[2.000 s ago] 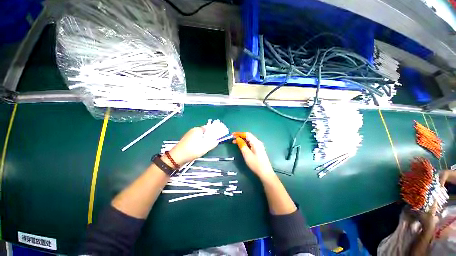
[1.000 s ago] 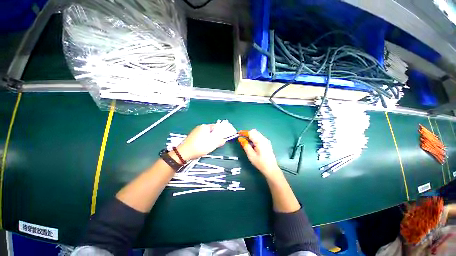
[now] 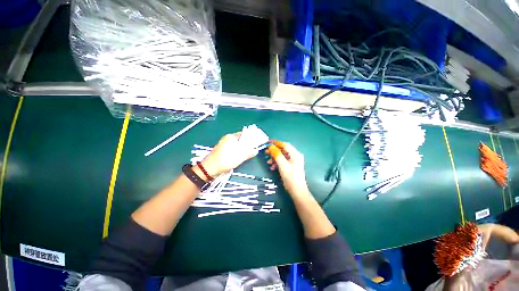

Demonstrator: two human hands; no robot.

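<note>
My left hand (image 3: 229, 153) is closed around a bundle of white sleeves (image 3: 253, 136), whose ends show above the fingers. My right hand (image 3: 289, 165), with orange finger cots (image 3: 275, 151) on the thumb and a fingertip, pinches at the end of one sleeve beside the bundle. A small dark bit shows at these fingertips; it is too small to tell what it is. Sleeved pieces (image 3: 239, 200) with short dark bands and white tips lie fanned on the green bench (image 3: 227, 244) below my left hand, partly hidden by the wrist.
A clear bag of white sleeves (image 3: 153, 74) stands upper left, one loose sleeve (image 3: 177, 134) below it. A blue bin (image 3: 364, 83) holds grey-green cable (image 3: 381, 62) trailing onto the bench. White stacked pieces (image 3: 392, 150) lie right. Another person's hands hold an orange-and-white bundle (image 3: 457, 250) lower right.
My hands remain together, with the right fingers still at the sleeve end. The trailing cable end has changed shape. The neighbour's orange-and-white bundle has shifted. The view has moved slightly.
</note>
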